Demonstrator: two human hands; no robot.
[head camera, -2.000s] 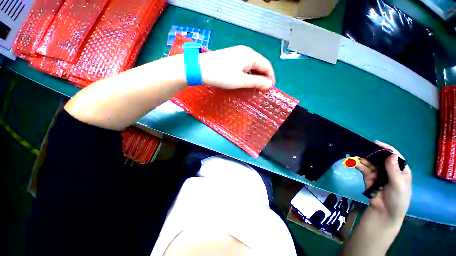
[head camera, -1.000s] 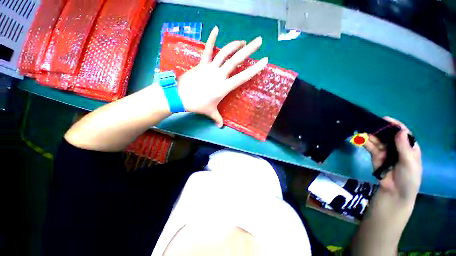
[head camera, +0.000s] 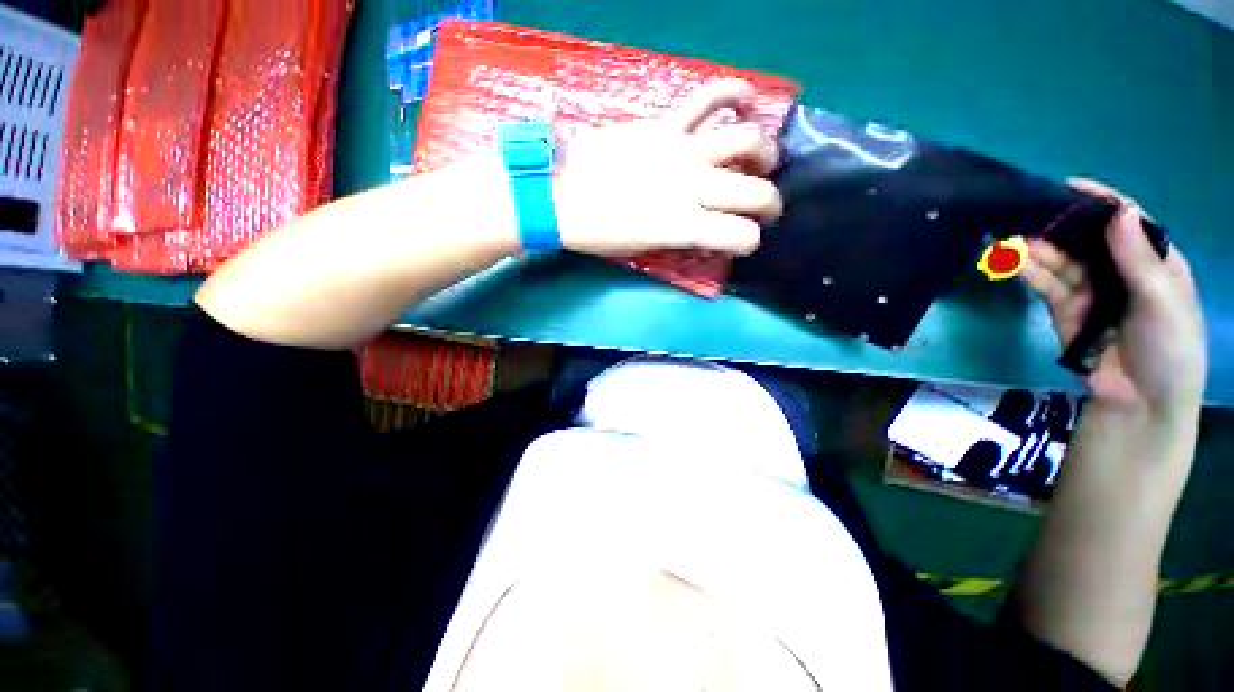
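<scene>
The motherboard, covered with glossy black film (head camera: 880, 223), sticks out of the right end of a red bubble bag (head camera: 568, 81). Its left part is hidden by the bag and my hand. My left hand (head camera: 677, 183), with a blue wristband (head camera: 529, 183), lies over the bag near its open end with fingers curled; whether it grips the bag is unclear. My right hand (head camera: 1130, 298) holds the narrow right end of the board between thumb and fingers. A yellow-and-red coin-cell battery (head camera: 1003, 258) hangs by a thin lead beside my right fingers.
Stacked red bubble bags (head camera: 223, 122) lie at the left, beside white slotted equipment (head camera: 30, 135). A release sheet with blue squares (head camera: 410, 61) shows behind the bag. Below the bench edge are a carton of black-and-white items (head camera: 988, 439) and red bags (head camera: 430, 376).
My left hand has gone from spread fingers over the bag to curled fingers near its open end. The view has shifted, and the grey plate and back rail have left the picture.
</scene>
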